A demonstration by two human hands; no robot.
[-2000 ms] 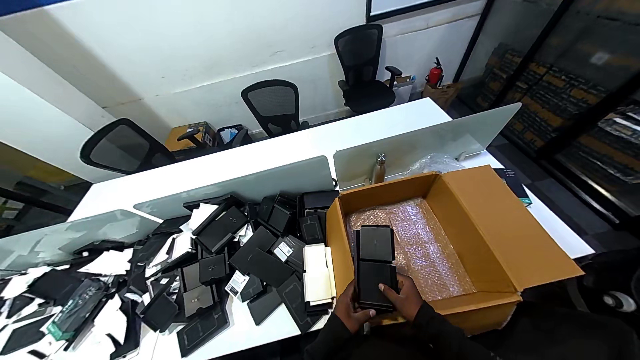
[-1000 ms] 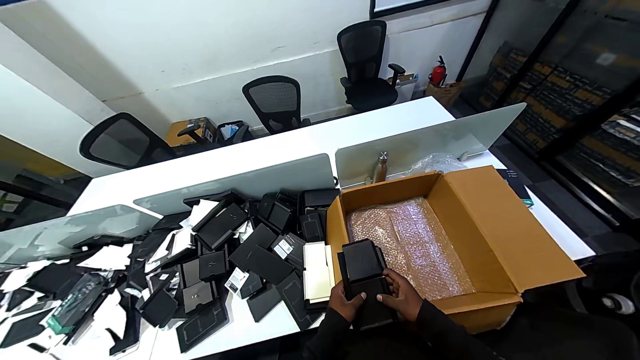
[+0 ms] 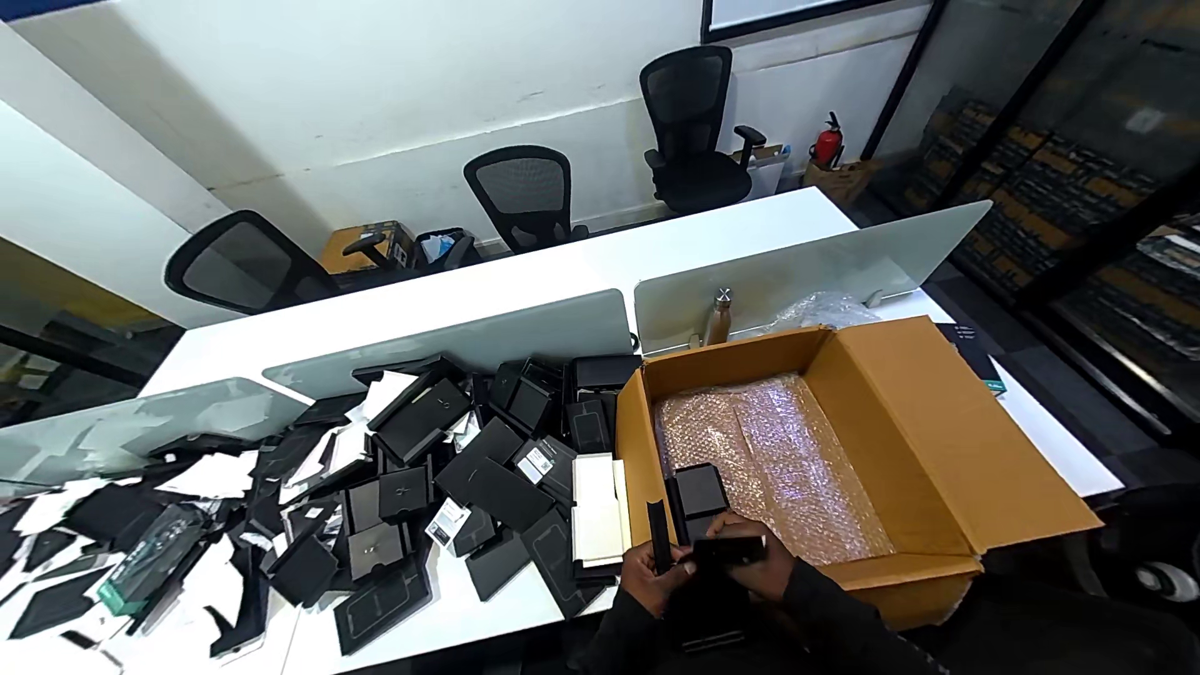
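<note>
My left hand (image 3: 652, 574) grips a narrow black strip-like piece (image 3: 660, 536) that stands up at the near left corner of the open cardboard box (image 3: 966, 441). Close beside it, my right hand (image 3: 761, 562) holds a small dark piece (image 3: 731, 550); its exact kind is unclear. An open black box part (image 3: 700, 490) shows just beyond both hands, over the left side of the carton. Bubble wrap (image 3: 778, 469) lines the carton's floor. Below my hands, dark shapes merge with my sleeves, so their edges are hard to tell.
Many black product boxes (image 3: 506, 492) and loose white papers (image 3: 216, 476) cover the white desk on the left. Cream box trays (image 3: 597, 506) lie against the carton. Behind it stand a metal bottle (image 3: 719, 317) and a glass divider (image 3: 797, 267). Office chairs (image 3: 689, 122) stand beyond the desk.
Earlier both hands held black box parts together. Now the left holds a narrow black strip and the right a small dark piece, with an open box part beyond them.
</note>
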